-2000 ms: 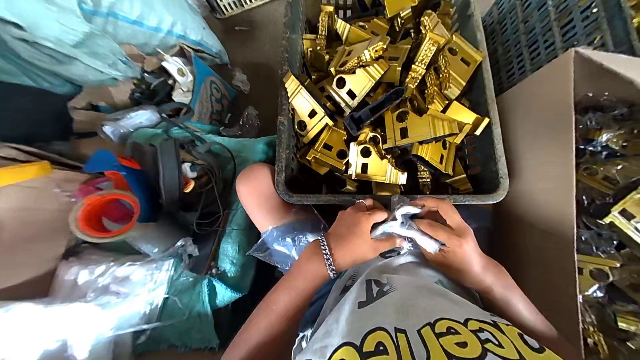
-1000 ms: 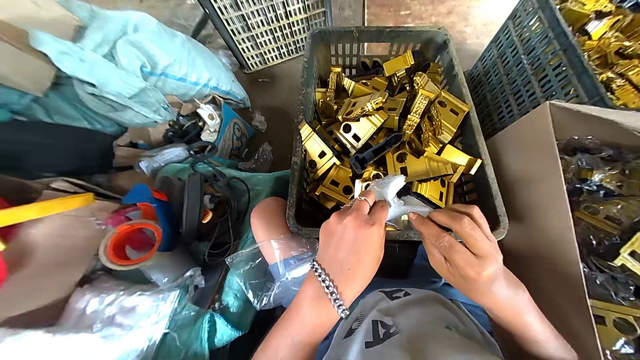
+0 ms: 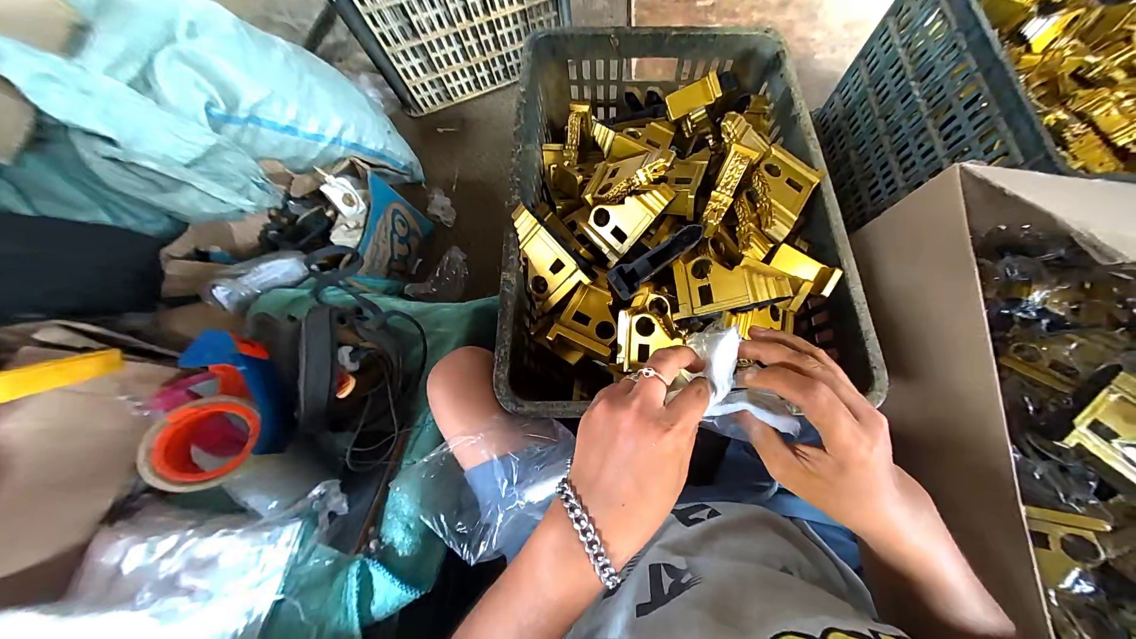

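My left hand (image 3: 635,444), with a ring and a chain bracelet, pinches a crumpled white and clear plastic wrapping (image 3: 724,373) over the near edge of a black plastic crate (image 3: 508,355). From the other side, my right hand (image 3: 825,417) has its fingers on the same wrapping; its exact grip is partly hidden. Whatever the wrapping may contain cannot be made out. The crate holds many gold-coloured bracket-like pieces (image 3: 626,222) with holes, and a black piece (image 3: 655,260) lies on top of them. A clear plastic bag (image 3: 497,488) lies over my lap, left of my left hand.
To the right stands a cardboard box (image 3: 932,337) of plastic-wrapped gold pieces, behind it another crate (image 3: 923,98) of gold pieces. A light slatted crate (image 3: 461,44) stands at the back. On the left are an orange tape roll (image 3: 200,444), cables and light blue sacks (image 3: 266,89).
Both hands still work at the white plastic; they now hold it up at the crate's near edge, with the right fingers more raised. The view has shifted since the oldest frame.
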